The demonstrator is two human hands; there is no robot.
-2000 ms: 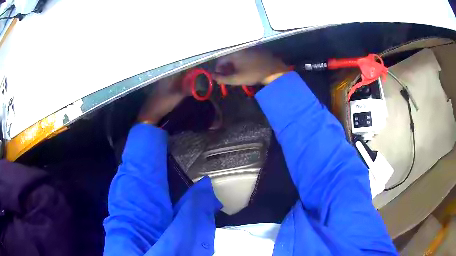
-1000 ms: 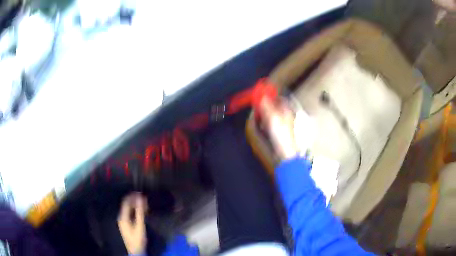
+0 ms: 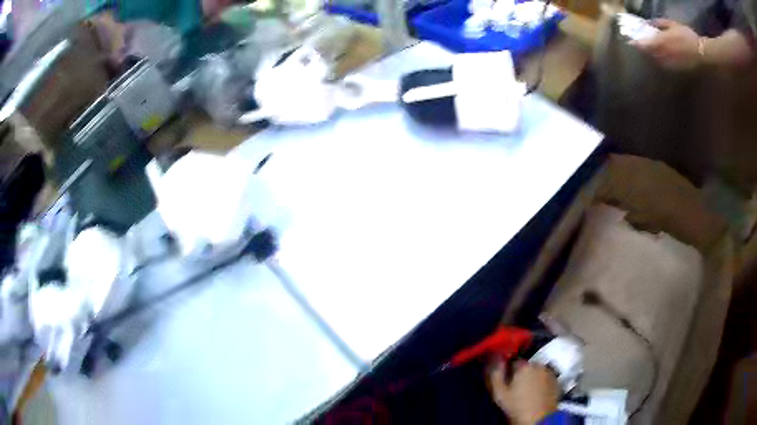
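My right hand is at the lower right, blurred, with its fingers closed around the red power screwdriver at the carton's near side. Just beside the hand, a white security camera lies in the open carton, partly hidden by the hand. A black camera lead lies on the tan cardboard sheet inside. My left hand is out of the picture.
The white bench holds a white camera with a black head and several blurred white ones. A blue parts bin stands at the back. Another person's hand holds a white piece at upper right.
The view has swung up and left over the bench. My right hand has moved from the red coil to the screwdriver at the carton. My left hand has left the picture.
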